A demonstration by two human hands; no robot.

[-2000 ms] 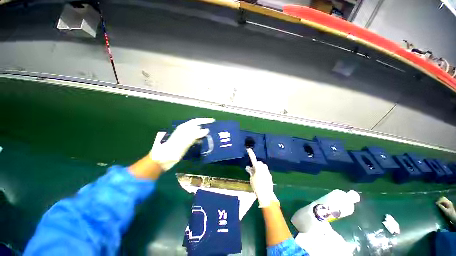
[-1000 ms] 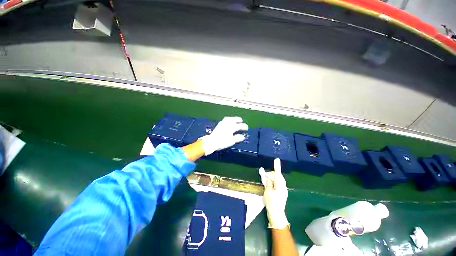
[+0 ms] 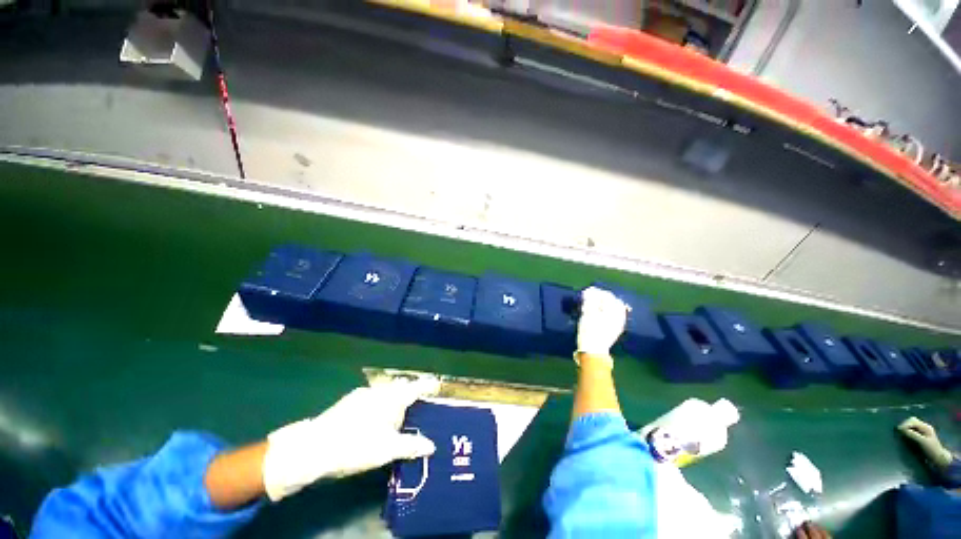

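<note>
A stack of navy booklets (image 3: 448,474) with a white logo and curved line drawing lies before me. My gloved left hand (image 3: 353,440) is at its upper left, thumb over the top booklet's left part, fingers spread at the upper corner; no booklet is lifted. My gloved right hand (image 3: 601,324) rests on the row of boxes, between a holed box base (image 3: 559,313) and a navy lid (image 3: 640,321); its fingertips are bunched and their grip is unclear. Left of it, a logo-topped box (image 3: 508,305) stands among several others with no holes showing.
More holed bases (image 3: 698,342) and lids run right along the green belt (image 3: 126,232). White paper (image 3: 516,421) lies under the stack, beside a brownish strip (image 3: 474,390). A translucent bottle (image 3: 690,430) and white scrap (image 3: 805,473) lie right. Another person's hand (image 3: 927,440) shows at the right edge.
My left hand has moved from the boxes down to the booklet stack. My right hand has moved up onto the boxes. The box row has shifted left in view.
</note>
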